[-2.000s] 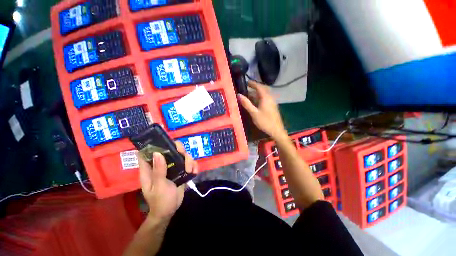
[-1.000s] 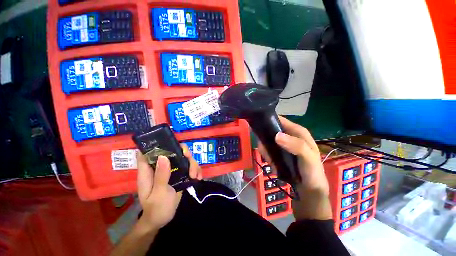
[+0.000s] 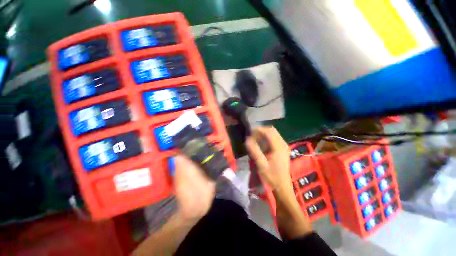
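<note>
My left hand [image 3: 195, 187] holds a blurred dark handset [image 3: 204, 154] over the lower right of the red-orange phone tray [image 3: 142, 107]. The tray's pockets hold face-up keypad phones with blue screens. Its lower-left pocket has no phone, only a white barcode label [image 3: 132, 179]. Another white label [image 3: 183, 123] lies over a phone in the right column. The black barcode scanner [image 3: 233, 106] is right of the tray, its handle pointing toward me. My right hand [image 3: 270, 152] is at the handle's end, fingers curved; blur hides whether it grips.
A mouse [image 3: 246, 87] rests on a pale pad [image 3: 274, 95] behind the scanner. A large monitor [image 3: 360, 60] fills the upper right, with black cables [image 3: 370, 136] below it. Filled trays [image 3: 345, 192] stand at lower right. Dark handsets with white labels [image 3: 22, 125] lie at left.
The scanner has moved from over the tray's label back to the right, beside the tray. My left hand has moved right with the handset. The monitor's red block is now yellow.
</note>
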